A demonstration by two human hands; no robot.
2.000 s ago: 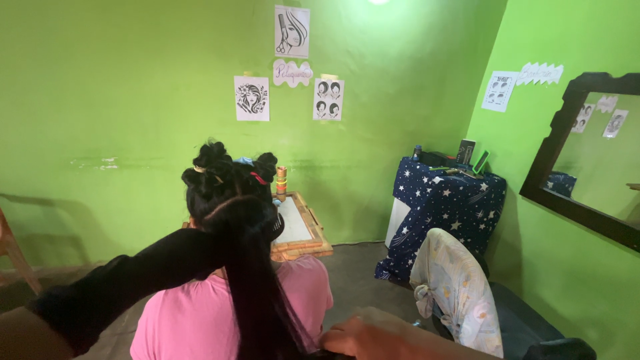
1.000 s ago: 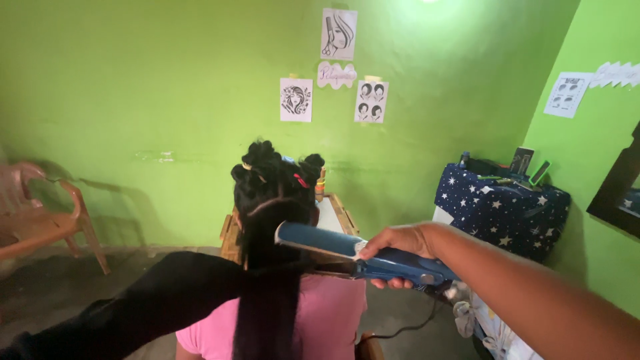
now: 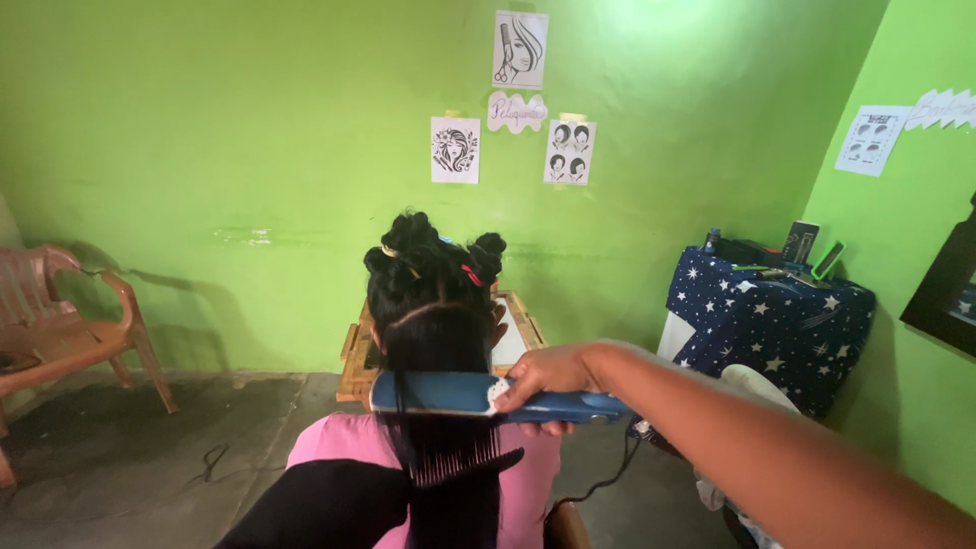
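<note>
My right hand (image 3: 543, 389) grips a blue hair straightener (image 3: 438, 393), which lies level across the loose black hair (image 3: 438, 343) at the back of a seated person's head. Just below it, a dark comb (image 3: 465, 461) has its teeth in the same hair. My left arm, in a black sleeve (image 3: 328, 496), reaches to the comb's left end; the hand looks dark and its fingers cannot be made out. The upper hair is twisted into several knots, one with a red hair tie (image 3: 472, 275). The person wears a pink top (image 3: 343, 442).
A wooden-framed table (image 3: 352, 381) stands beyond the person. At left is a plastic armchair (image 3: 130, 328). A star-patterned cloth (image 3: 770, 320) covers a stand bearing bottles and combs at right, near a dark-framed mirror (image 3: 942, 282). A power cord (image 3: 610, 476) hangs below my right forearm.
My right hand, without the straightener in view two seconds ago, holds it across the hair, farther left over the strand than one second ago. The comb has come into view below it.
</note>
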